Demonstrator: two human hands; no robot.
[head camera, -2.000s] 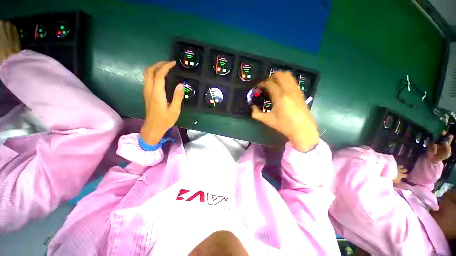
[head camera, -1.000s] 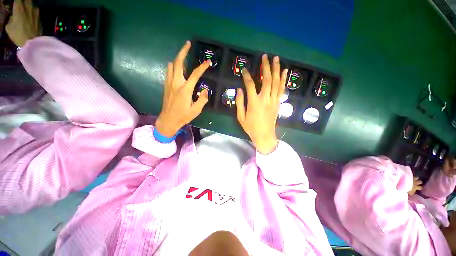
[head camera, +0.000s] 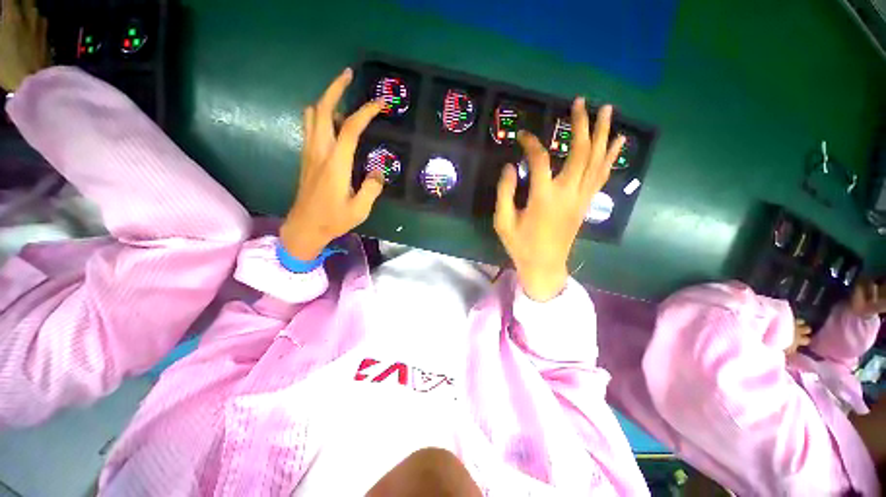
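A black parts tray (head camera: 413, 138) with two rows of pockets lies in front of me, holding several lit round watch bodies. A far-row unit (head camera: 458, 111) shows reddish lines; a near-row unit (head camera: 438, 176) is mostly white. My left hand (head camera: 332, 175) is over the tray's left end, fingers apart, a fingertip touching or just over the far-left unit (head camera: 390, 95). My right hand (head camera: 554, 199) is spread over the right half, its index finger at the middle far unit (head camera: 506, 124), hiding some near pockets. A small white label (head camera: 631, 185) is at the tray's right end.
A blue mat (head camera: 573, 34) lies beyond the tray on the green bench (head camera: 262, 87). Another tray (head camera: 143, 73) and a person's hand are at far left. A third tray (head camera: 772, 262) with another person's hands is at right, with thin leads (head camera: 826, 173) behind it.
Since a second ago, my right hand has moved right along the tray. My left hand remains over the left end. Several left-side screens changed to reddish line patterns. The view has shifted slightly.
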